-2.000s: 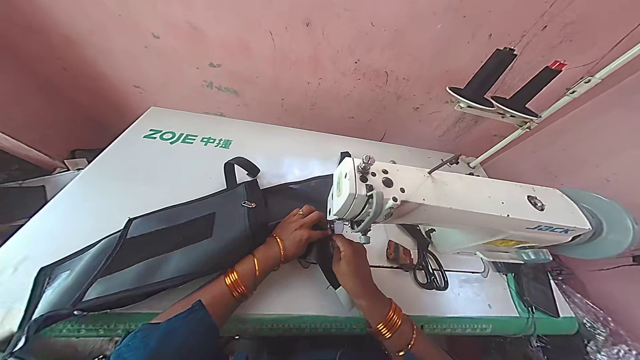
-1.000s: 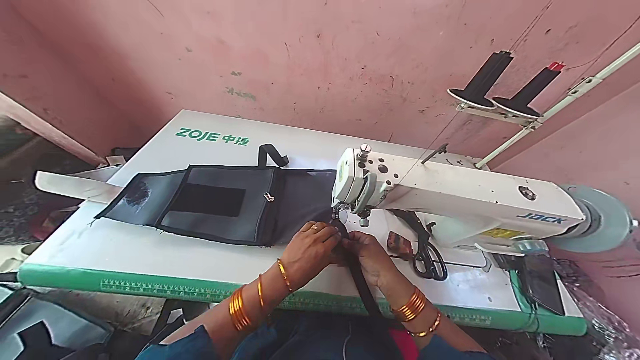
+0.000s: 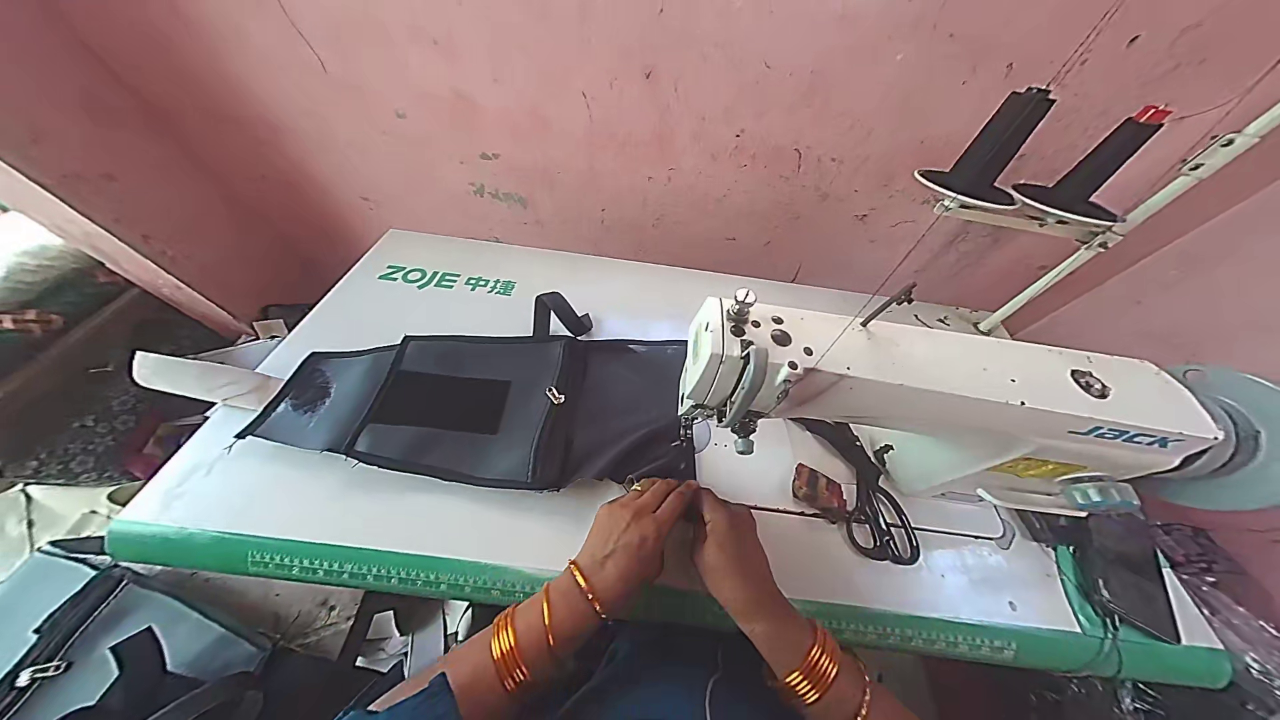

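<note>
A dark fabric bag panel [image 3: 470, 410] with black bound edges, a zipper pull and a strap loop lies flat across the table. Its right edge runs under the needle area of a white Jack sewing machine [image 3: 960, 400]. Just in front of the needle, my left hand [image 3: 635, 535] pinches the panel's near right corner with its fingertips. Touching it, my right hand [image 3: 735, 555] has its fingers curled at the same corner, on the dark edge binding. What lies between the fingertips is partly hidden.
Black-handled scissors [image 3: 882, 525] and a small reddish-brown object [image 3: 820, 490] lie right of my hands. Two black thread cones [image 3: 1000, 145] stand on a rack at the upper right. More dark bag pieces [image 3: 140, 640] are at the lower left. A green measuring strip [image 3: 400, 575] lines the table's front edge.
The panel lay at a slant two seconds ago and is now nearly straight across the table. Both hands have moved from beside the needle toward the table's front edge.
</note>
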